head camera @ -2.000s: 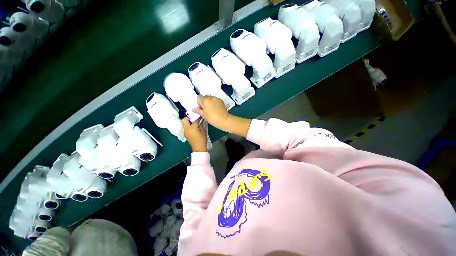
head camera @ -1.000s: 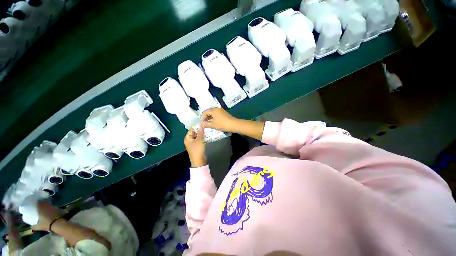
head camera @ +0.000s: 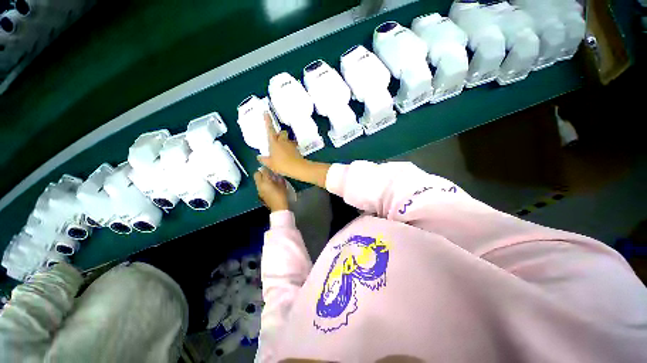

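Observation:
White camera units stand in a slanting row on the green bench. The unit at the row's left end point(head camera: 253, 124) has a dark lens end. My right hand point(head camera: 284, 156) lies over its lower part, with the index finger extended onto its side. It grips nothing that I can see. My left hand point(head camera: 272, 190) is just below, near the bench's front edge, with curled fingers. A thin pale piece, seemingly the white label sheet point(head camera: 291, 191), shows beside its fingers; most of it is hidden. The unit's foot is mostly hidden by my hands.
More camera units point(head camera: 177, 166) stand grouped to the left, lens ends towards the front edge. A brown open carton point(head camera: 609, 49) is at the bench's right end. A person in a pale green-grey top point(head camera: 120, 312) is at lower left. White parts point(head camera: 230, 298) lie below the bench.
My hands have parted from working together near the sheet. My right index finger has moved up onto the leftmost unit. The other person's bare hand has gone from view.

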